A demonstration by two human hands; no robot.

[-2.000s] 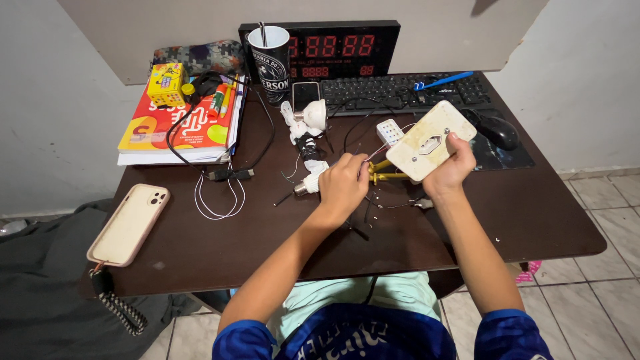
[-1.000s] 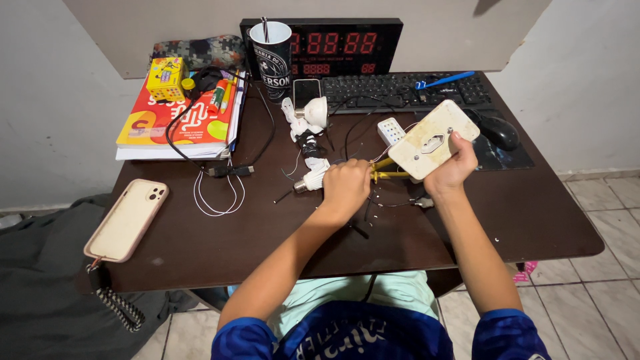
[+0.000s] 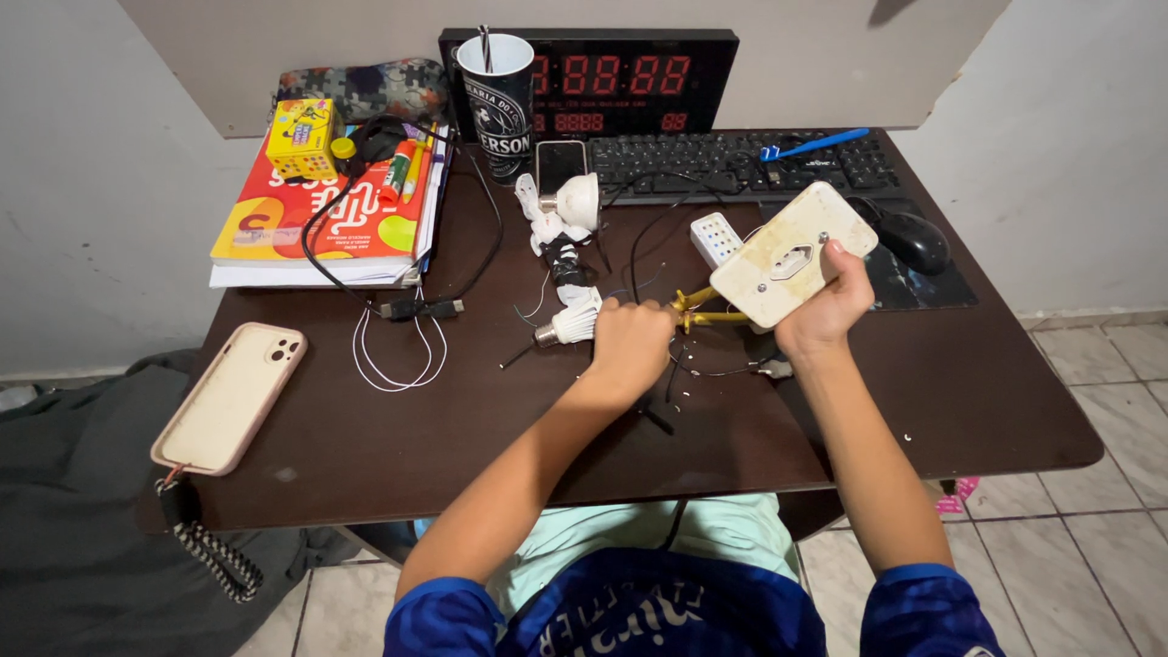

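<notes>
My right hand [image 3: 826, 297] holds a stained white outlet cover plate [image 3: 794, 256] up and tilted, thumb on its face near a screw. My left hand [image 3: 634, 345] is closed and back up over the desk, beside the yellow handles of a tool [image 3: 703, 308] that reach under the plate; what its fingers grip is hidden. Just left of that hand lies a white bulb [image 3: 573, 323] with a metal screw base. Behind it are a bundle wrapped in black tape [image 3: 563, 261] and a second white bulb [image 3: 577, 203]. A small white block with coloured dots [image 3: 715, 240] lies behind the plate.
Around the work lie a pink-edged phone case [image 3: 230, 398], books [image 3: 274, 214] with a yellow box [image 3: 303, 139], a cup [image 3: 498, 109], a digital clock [image 3: 630, 78], a keyboard [image 3: 666, 164], a blue toothbrush [image 3: 817, 144], a mouse [image 3: 903, 237] and cable offcuts [image 3: 657, 420].
My left hand has shifted a little to the right since two seconds ago, toward the yellow handles. The plate stays in my right hand, in nearly the same place.
</notes>
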